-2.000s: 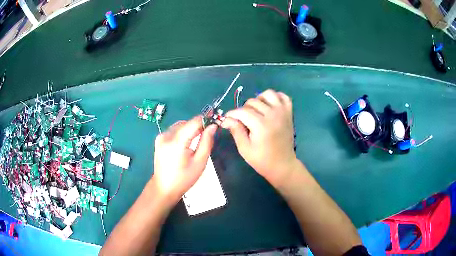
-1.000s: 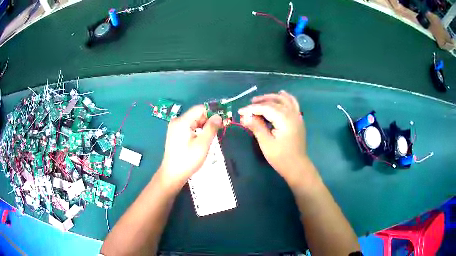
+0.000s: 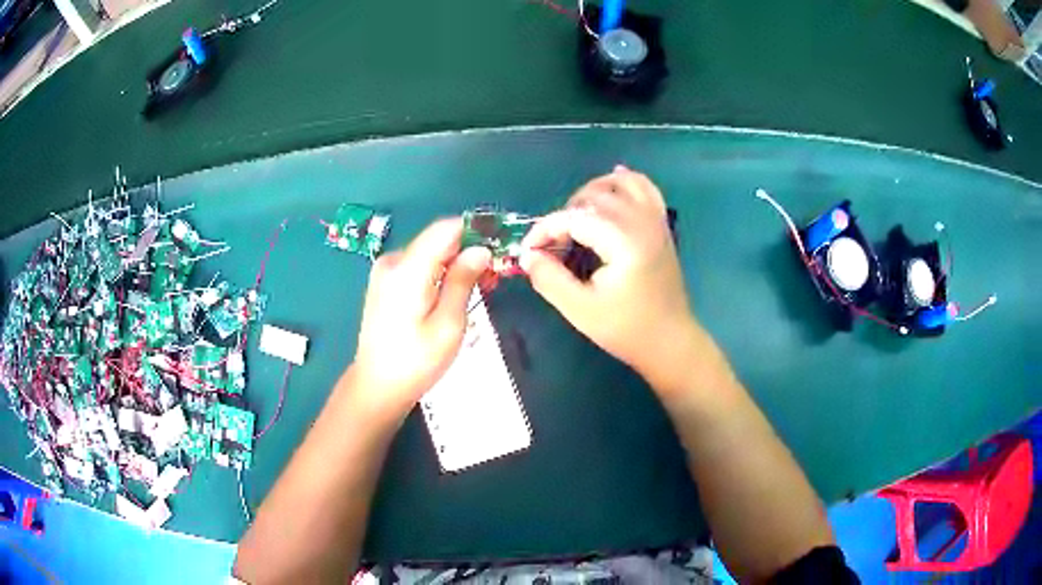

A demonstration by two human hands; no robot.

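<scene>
A small green circuit board [image 3: 489, 229] is held at mid-table by my left hand [image 3: 414, 309], pinched between thumb and fingers. My right hand [image 3: 617, 274] is at the board's right edge, its fingertips closed on a small pale end of a lead; red wire shows just below the board. The plug itself is too small and blurred to make out. A dark object, probably a speaker housing, is mostly hidden behind my right hand. A white smartphone [image 3: 480, 394] lies below my hands.
A board heap [image 3: 126, 354] fills the left. A loose circuit board [image 3: 358, 229] and a flat pale piece [image 3: 283, 344] lie beside it. Two speaker housings [image 3: 847, 265] sit at right. The conveyor belt [image 3: 377, 80] carries several units. A red stool [image 3: 971, 509] stands at lower right.
My right fingers have moved in from beside the board to its edge. Units on the belt and things on the table appear shifted in the view.
</scene>
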